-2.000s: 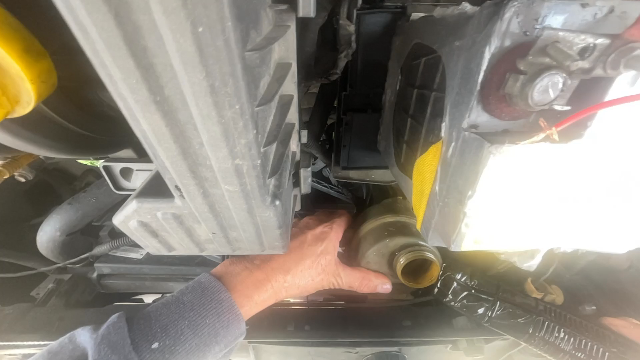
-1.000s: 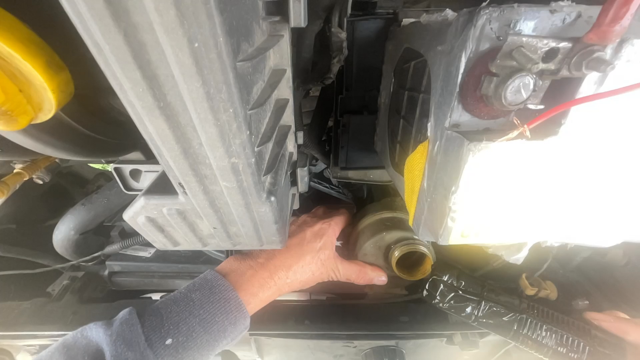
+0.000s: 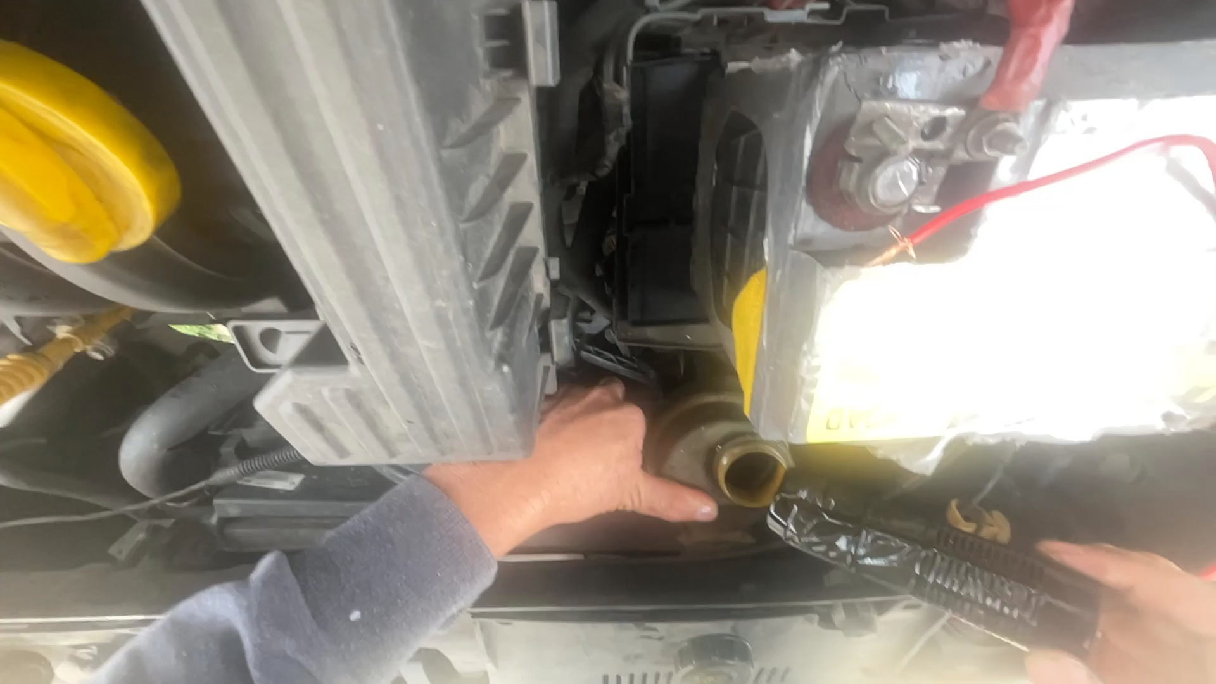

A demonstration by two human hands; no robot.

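Note:
My left hand, in a grey sleeve, reaches past the grey ribbed plastic housing and is at the left side of a yellowed plastic fluid reservoir. Its thumb lies below the reservoir's open neck; the other fingers are partly hidden. At the lower right, my right hand holds a black ribbed hose-like piece wrapped in shiny black tape or film. The wrapped end is close to the neck's lower right edge; whether they touch is unclear.
A battery with a metal terminal clamp and a bare-ended red wire stands at the right. The grey ribbed housing fills the upper left. A yellow cap is far left, above a curved hose.
My right hand, only at the right edge before, shows more fully now on the black piece. The black piece's wrapped end is nearer the neck than two seconds ago. My left hand stays by the reservoir.

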